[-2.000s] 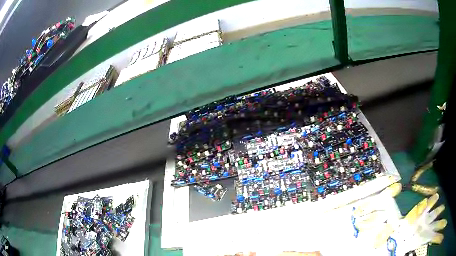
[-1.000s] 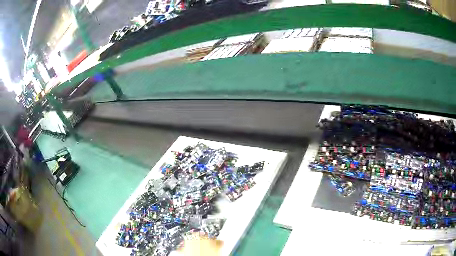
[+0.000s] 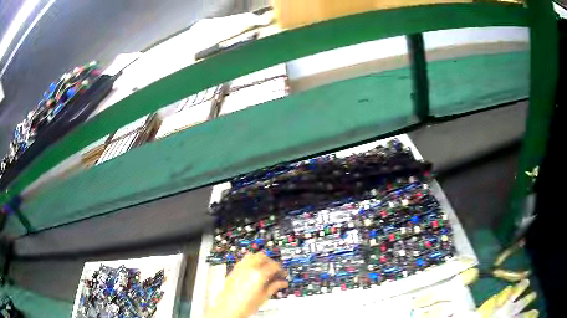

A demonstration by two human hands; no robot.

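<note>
The main board tray [image 3: 465,245] has a white rim and holds dense rows of small circuit boards [image 3: 323,239] dotted with blue, red, green and white parts. My bare left hand [image 3: 248,282] reaches in from the bottom over the tray's near left part, fingers bent down at the boards. It covers most of the dark bare patch there; whether its fingertips grip a board is hidden. My right hand is not in view. A smaller side tray [image 3: 176,273] at the lower left holds a jumbled heap of boards [image 3: 121,292].
A green frame rail [image 3: 348,109] crosses behind the trays, with a post [image 3: 418,77] on it. White stacked packs [image 3: 255,90] lie beyond. White and yellow gloves [image 3: 510,304] lie at the lower right. More boards [image 3: 46,109] lie at the far upper left.
The view swung left to the side tray, then back right. A hand at the side tray's near edge a second ago is gone from there; my left hand is now over the main tray's near left part.
</note>
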